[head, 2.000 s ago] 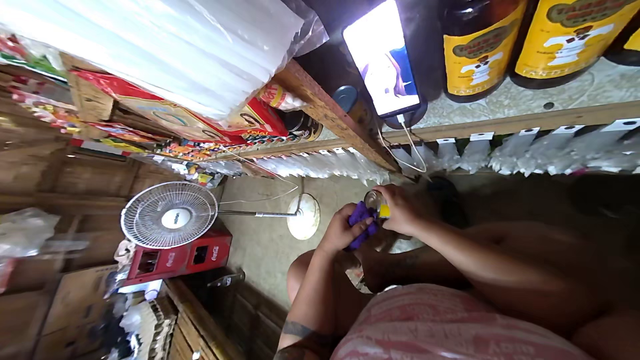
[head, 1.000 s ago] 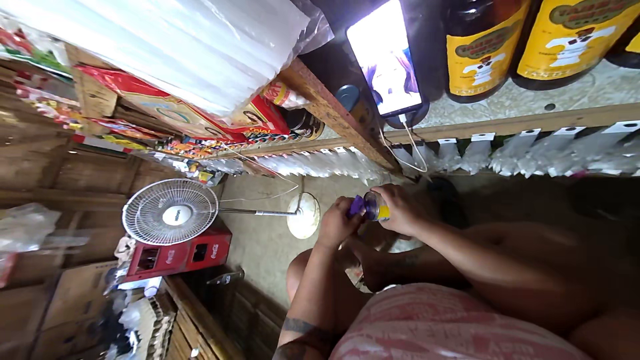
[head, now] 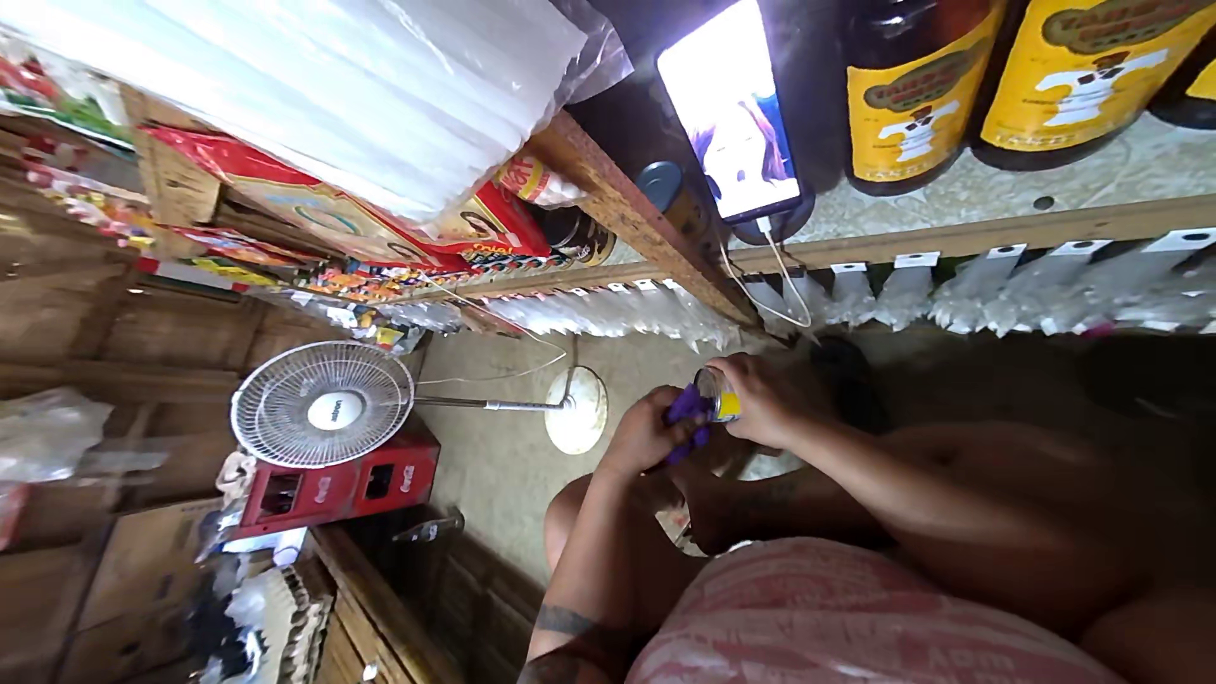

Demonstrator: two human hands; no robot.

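My left hand (head: 648, 435) grips a bunched purple cloth (head: 686, 407) at the rim of a small can or jar (head: 728, 403). This container has a shiny rim and a yellow label, and lies tilted with its round end toward the cloth. Around its other side my right hand (head: 766, 404) is closed, thumb and fingers on the wall. Both hands are close together over my bent legs. Whether part of the cloth is inside the container cannot be told.
A lit phone (head: 736, 114) on a charging cable leans on the shelf beside brown bottles (head: 907, 104) with yellow labels. Small plastic bags (head: 1007, 285) hang below. A white fan (head: 334, 408) stands at the left near a red crate (head: 328, 489). A glass bottle (head: 429, 528) lies nearby.
More of the purple cloth shows below my left fingers than one second ago. My right hand still holds the container in about the same place.
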